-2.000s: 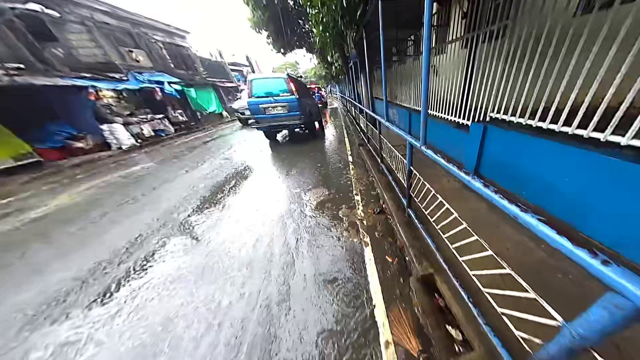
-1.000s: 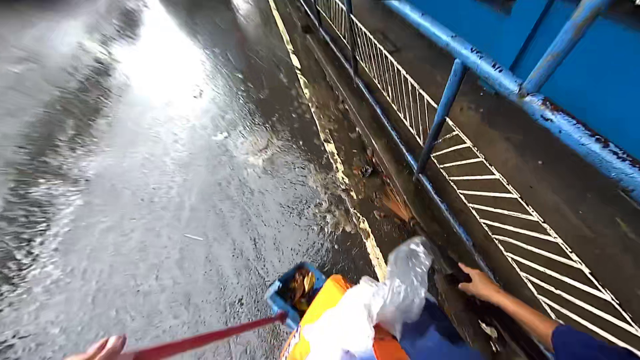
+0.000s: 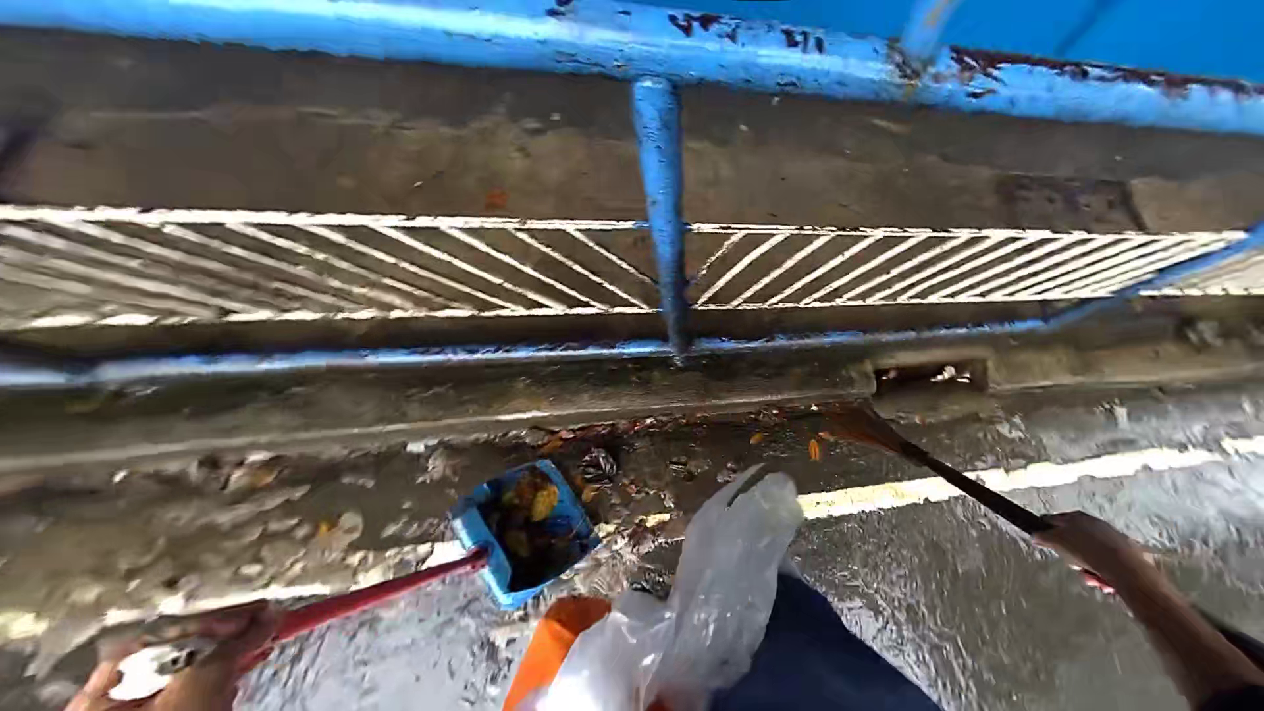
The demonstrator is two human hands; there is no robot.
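My left hand (image 3: pixel 183 657) grips the red handle (image 3: pixel 365 595) of a blue dustpan (image 3: pixel 528 533), which rests by the yellow road line with wet brown and yellow leaves in it. My right hand (image 3: pixel 1096 548) is closed around the dark handle of a broom (image 3: pixel 948 472). Its reddish-brown bristles touch the gutter near the curb, right of the dustpan. Fallen leaves and litter (image 3: pixel 602 464) lie along the gutter between the two. A translucent plastic bag (image 3: pixel 736 543) hangs in front of my body, over something orange (image 3: pixel 563 642).
A blue pipe railing (image 3: pixel 662 188) with peeling paint runs along the curb (image 3: pixel 296 420). A drain opening (image 3: pixel 930 376) cuts into the curb at right. White hatching (image 3: pixel 474 265) marks the walkway behind. The road (image 3: pixel 938 592) is wet.
The view has turned right and down toward the curb. The dustpan is now beside the gutter litter; a second ago it was on the road side of the line. The broom now shows clearly in my right hand.
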